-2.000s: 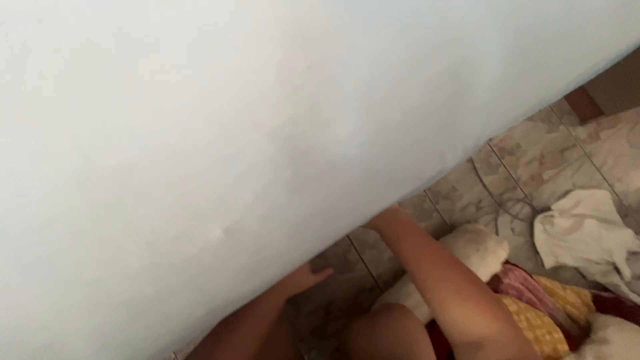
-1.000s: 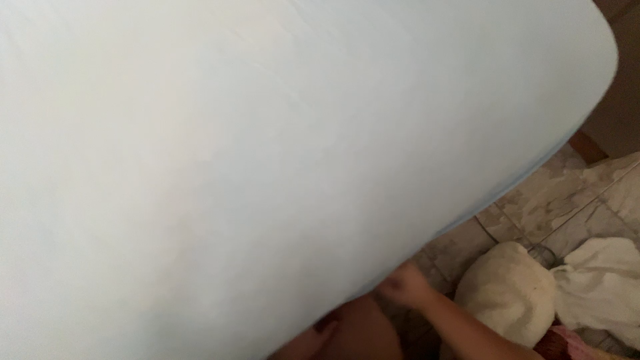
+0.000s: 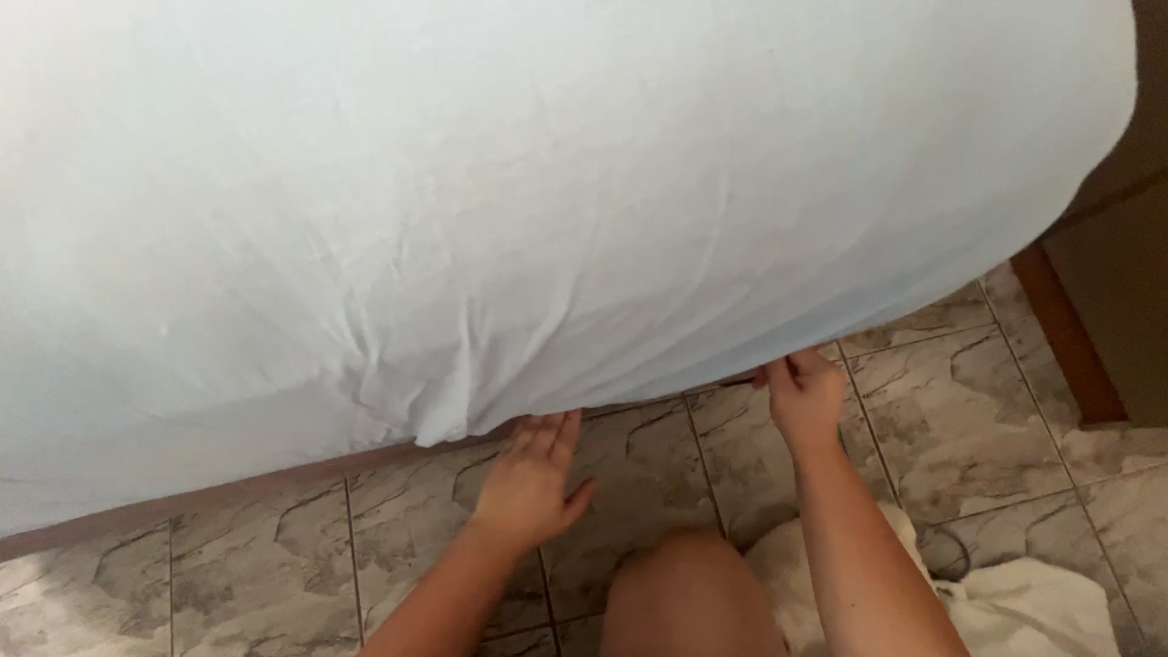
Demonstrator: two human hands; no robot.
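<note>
A pale blue-white fitted sheet (image 3: 593, 210) covers a mattress that fills the upper part of the head view. Its lower edge is wrinkled and bunched left of centre. My left hand (image 3: 534, 479) lies palm down at that edge, thumb apart, its fingertips partly hidden at the underside of the mattress. To the right, my right hand (image 3: 805, 394) has its fingers curled at the mattress's lower edge, pinching the border of the sheet. Some of its fingertips are hidden.
Marbled floor tiles (image 3: 949, 392) run below the bed. A brown wooden piece of furniture (image 3: 1109, 338) stands at the right. Cream cloths (image 3: 1031, 607) lie on the floor at lower right, near a thin dark cord (image 3: 954, 547). My bare knee (image 3: 689, 593) shows at the bottom.
The view has shifted, showing more of the bed's side and floor. Both hands, partly hidden or blurred before, now show at the mattress edge, and folds have appeared in the sheet.
</note>
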